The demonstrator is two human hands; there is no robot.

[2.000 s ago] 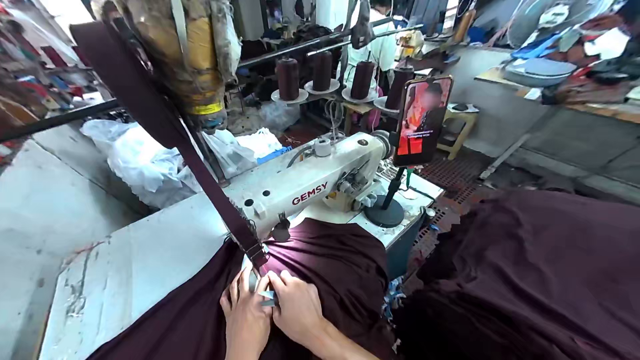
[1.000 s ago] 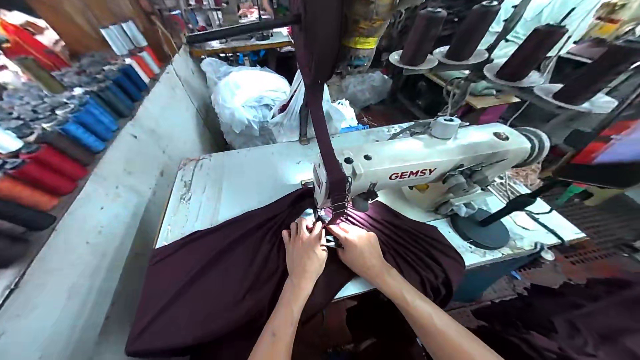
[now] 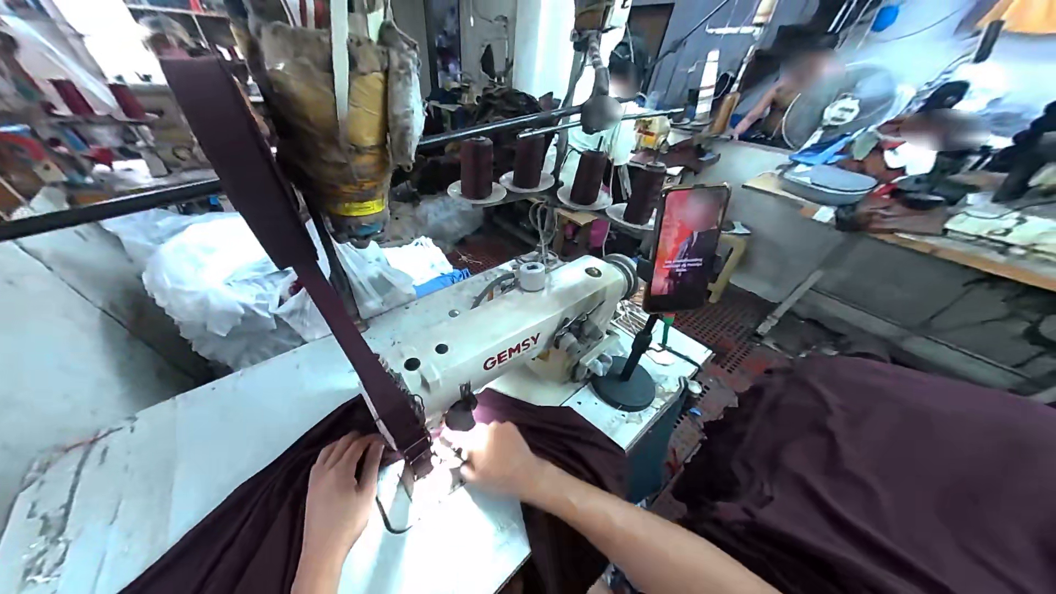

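Observation:
A white Gemsy sewing machine (image 3: 511,338) stands on a worn white table. A dark maroon fabric strip (image 3: 330,305) slants down from the upper left to the needle area. My left hand (image 3: 346,487) lies on maroon cloth (image 3: 256,487) left of the needle area, fingers bent; whether it pinches the cloth cannot be told. Right of the needle, my right hand (image 3: 499,458) is closed near the presser foot and the cloth's edge, its fingertips blurred and partly hidden. White tabletop (image 3: 454,528) shows between my forearms. More maroon cloth hangs at the table's front edge.
A phone (image 3: 689,247) on a round-based stand (image 3: 624,384) stands at the machine's right. Maroon thread cones (image 3: 588,177) sit behind it. White plastic bags (image 3: 223,280) lie behind the table. A large maroon cloth pile (image 3: 891,478) is at right. People (image 3: 796,91) work in the background.
My hands, close together on the cloth before, are now farther apart on either side of the needle area. Bare tabletop now shows between them, where cloth lay. The view has swung back right.

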